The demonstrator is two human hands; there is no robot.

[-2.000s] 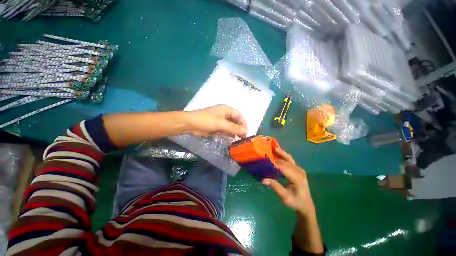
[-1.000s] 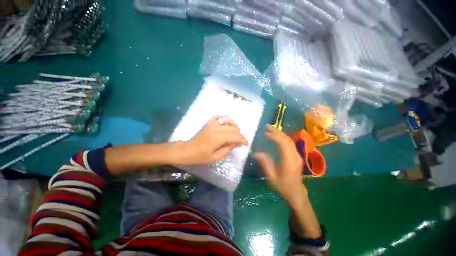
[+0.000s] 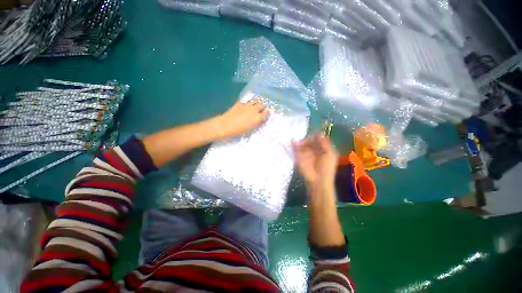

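A whitish bubble-wrapped pack (image 3: pixel 246 171) lies tilted in front of me, its lower end at the bench's front edge. My left hand (image 3: pixel 246 118) is on its upper left part, fingers curled onto the film. My right hand (image 3: pixel 315 157) is blurred at the pack's right edge; I cannot tell if it holds anything. Clear bubble wrap (image 3: pixel 266 63) spreads beyond the pack's top end. The orange and dark blue tape dispenser (image 3: pixel 358 180) lies on the bench right of my right hand. A yellow and black cutter (image 3: pixel 327 127) is partly hidden behind that hand.
Rows of LED strips (image 3: pixel 51 123) lie at left, with a tangled pile of strips (image 3: pixel 68 28) behind. Finished packs (image 3: pixel 423 66) are stacked at back and right. A yellow-orange holder (image 3: pixel 371 146) and crumpled bubble wrap (image 3: pixel 406 146) lie at right. The green floor (image 3: pixel 400 246) shows below the bench edge.
My right hand has let go of the tape dispenser, now lying at right. My left hand has moved up the pack. The dark strip ends seen at its top are now covered.
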